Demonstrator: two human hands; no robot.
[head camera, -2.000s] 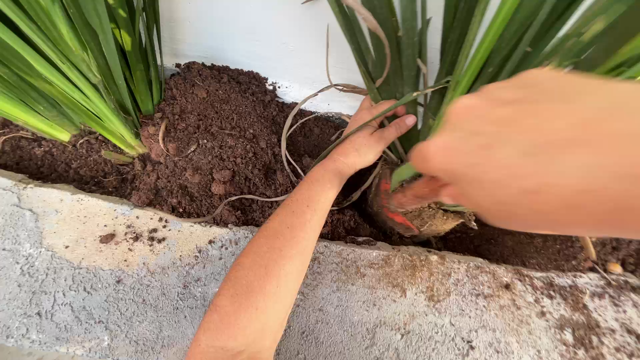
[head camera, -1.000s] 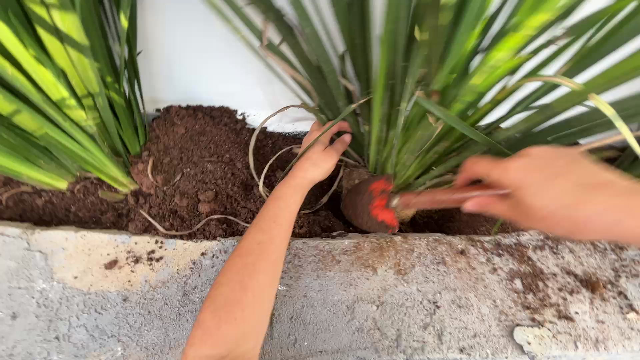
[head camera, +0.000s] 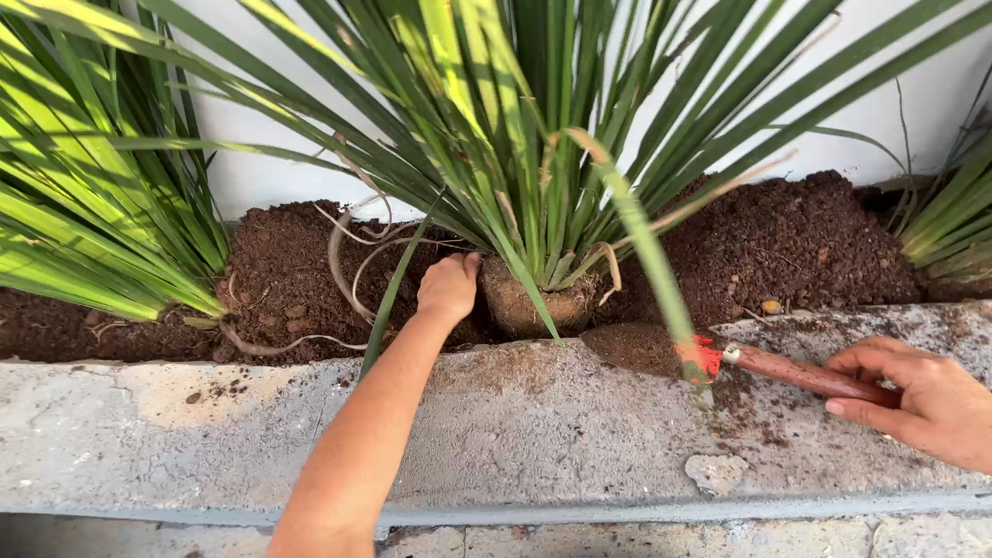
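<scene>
A long-leaved green plant (head camera: 542, 194) stands in the planting trench with its root ball (head camera: 535, 306) partly showing above the soil. My left hand (head camera: 449, 287) touches the left side of the root ball near its top, fingers partly hidden behind it. In my right hand (head camera: 918, 395) is the wooden handle of a garden trowel (head camera: 806, 373). The trowel's soil-covered blade, with red paint near its neck, lies over the concrete ledge, its tip just right of the root ball. A drooping leaf crosses in front of the blade.
Soil mounds rise left (head camera: 271, 279) and right (head camera: 798, 240) of the plant, against a white wall (head camera: 876, 101). More leafy plants stand at the far left (head camera: 85, 194) and right edge (head camera: 942, 232). A concrete ledge (head camera: 527, 434) runs along the front, bearing a flat chip (head camera: 715, 473).
The trowel has moved from against the root ball to the right, onto the ledge, still in my right hand. The root ball now sits more upright, my left hand still beside it.
</scene>
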